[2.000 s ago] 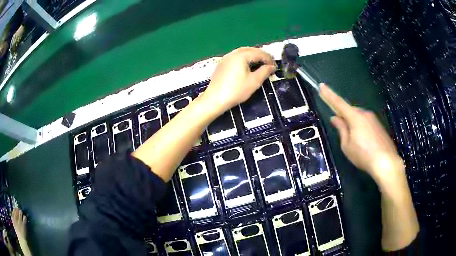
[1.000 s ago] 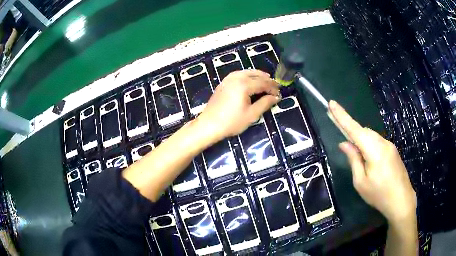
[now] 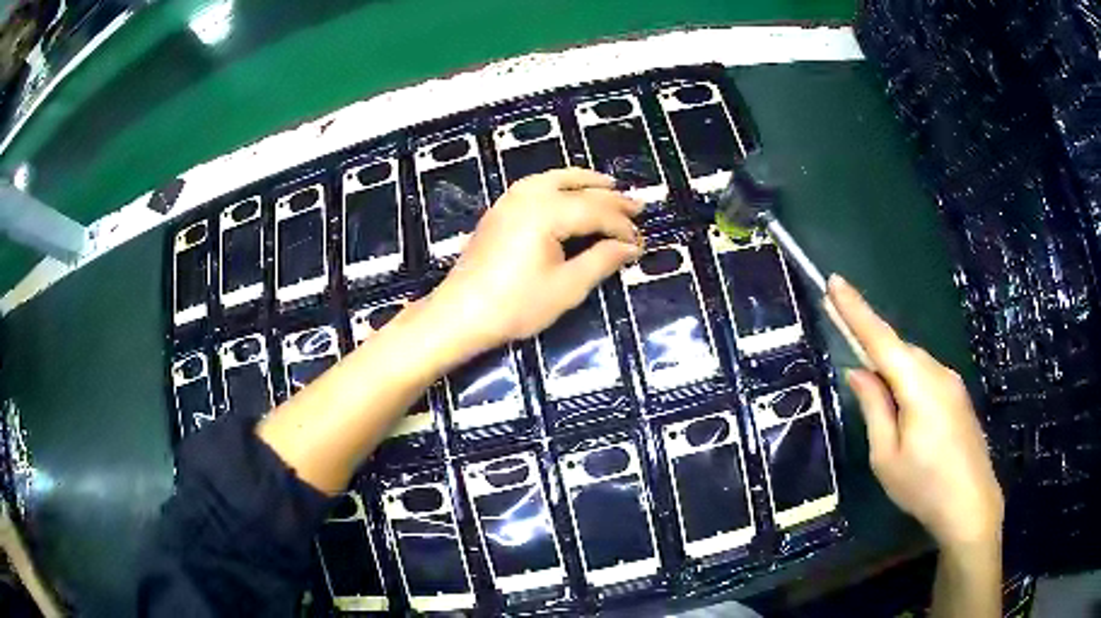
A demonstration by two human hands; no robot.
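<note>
Phone back covers (image 3: 758, 297) with dark centres and pale yellow rims lie in three rows in a glossy black blister tray (image 3: 833, 528). My right hand (image 3: 924, 423) holds the light handle of a small mallet (image 3: 739, 205). Its yellow face points down at the top edge of the rightmost middle-row cover. My left hand (image 3: 531, 260) is over the middle row, thumb and index fingertips close together beside the top of the second cover from the right. Whether a tiny part is between them cannot be seen.
A white bench edge (image 3: 483, 100) and green conveyor (image 3: 398, 60) run behind the tray. A small black square piece (image 3: 165, 196) lies on that edge. A black tray stack (image 3: 1026, 266) stands at right. Part of another person's arm (image 3: 27, 567) shows at lower left.
The mallet and both hands have come from the top row, at the tray's right end, to the middle row. The left fingertips are now farther from the mallet head. The view has shifted.
</note>
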